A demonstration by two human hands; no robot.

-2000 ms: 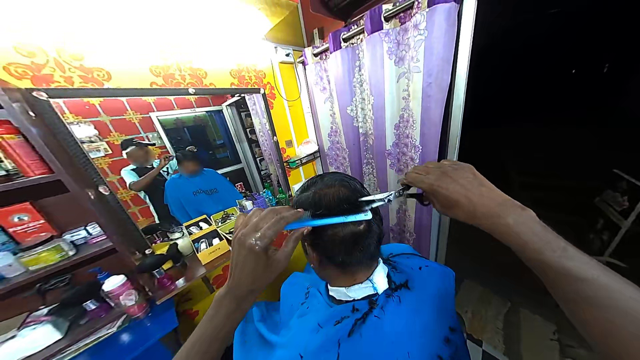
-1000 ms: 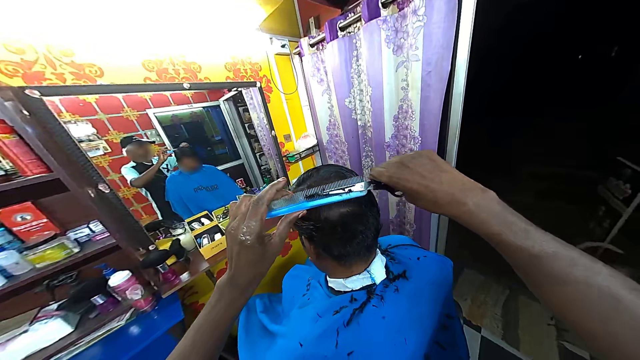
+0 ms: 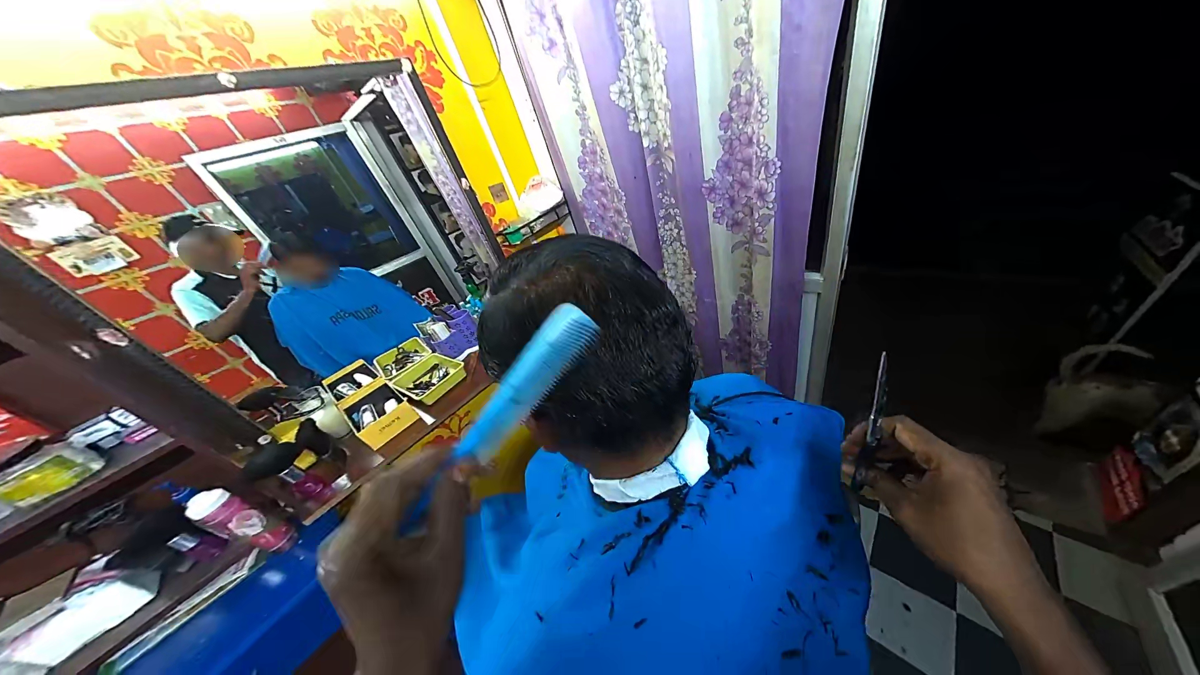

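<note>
My left hand (image 3: 398, 553) grips a light blue comb (image 3: 530, 375), raised in front of the left side of a seated person's dark-haired head (image 3: 600, 337). Off to the right, beside the person's shoulder, my right hand (image 3: 923, 487) holds hair-cutting scissors (image 3: 875, 417) with the blades pointing up, apart from the hair. A blue barber cape (image 3: 675, 572) covers the person's shoulders and back, with cut hair scattered over it. White neck paper (image 3: 661, 469) circles the nape at the collar.
At the left stand a large wall mirror (image 3: 225, 79) and a counter with yellow trays (image 3: 429, 377), a pink and white container (image 3: 225, 516) and brushes. A purple and white curtain (image 3: 694, 141) hangs ahead. To the right are a dark doorway and a checkered floor (image 3: 909, 600).
Both hands have come away from the top of the head, where the comb and scissors were together. My right hand has moved right and down with the scissors; the comb now points upward.
</note>
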